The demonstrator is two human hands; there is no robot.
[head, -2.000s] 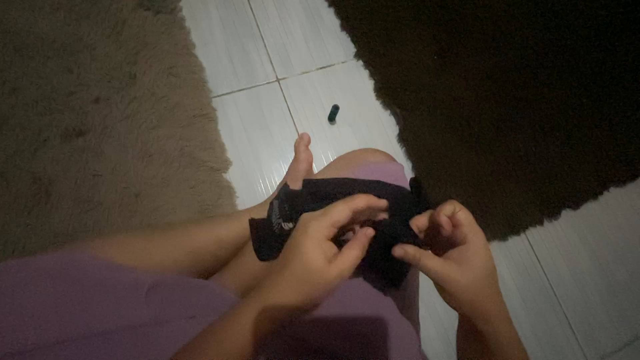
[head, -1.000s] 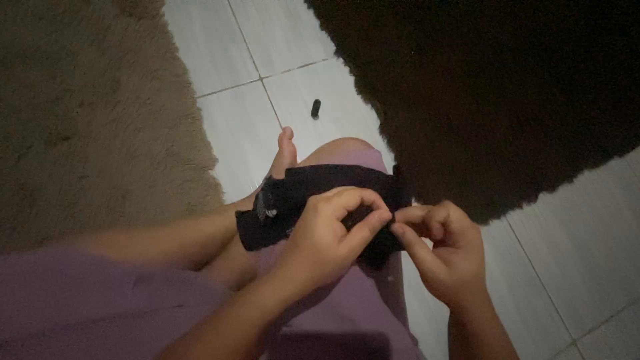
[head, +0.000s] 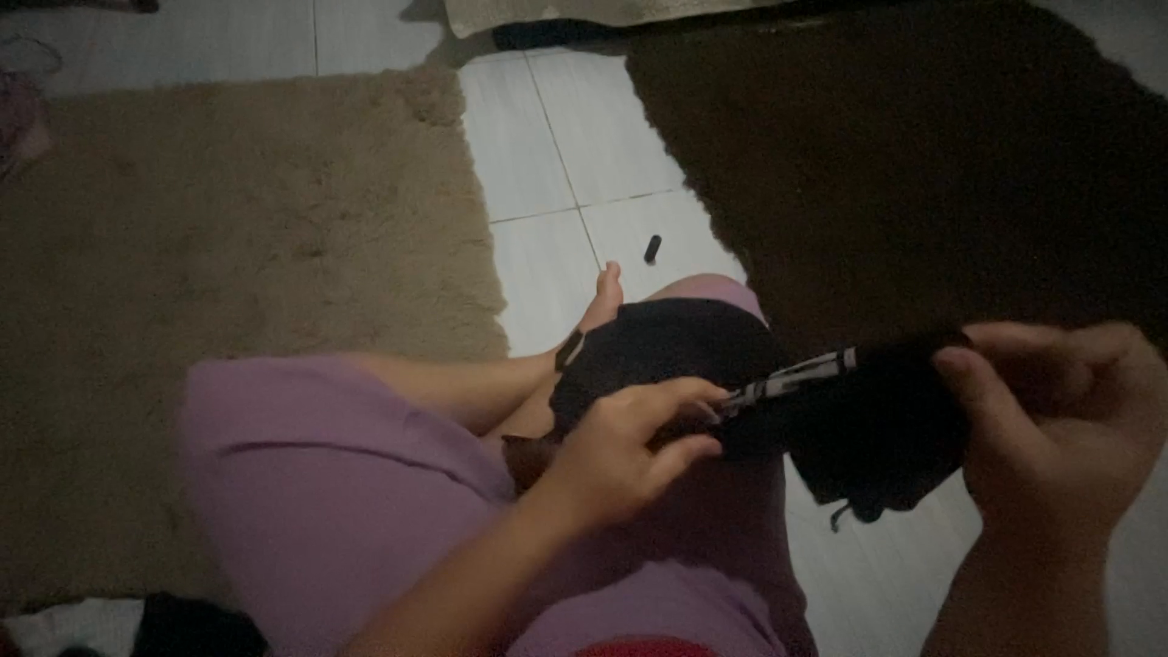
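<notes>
A black cloth item (head: 675,342), with a black-and-white patterned strip along part of it, lies across my raised knee and stretches off to the right. My left hand (head: 630,443) grips the cloth near the patterned strip, thumb and fingers pinching it over my lap. At the right, my right hand (head: 1049,411) holds the far end of the cloth between thumb and fingers. A loose string dangles from the cloth's lower edge. The exact kind of garment cannot be told in the dim light.
A small dark cylinder (head: 652,249) lies on the white floor tiles (head: 611,155) beyond my foot. A tan shaggy rug (head: 246,228) is at the left, a dark brown one (head: 894,173) at the right. Folded or crumpled cloth (head: 137,625) lies at the lower left.
My right hand has moved right, away from my left, and the black cloth is now spread between them with a patterned strip showing. The view has shifted to take in more floor.
</notes>
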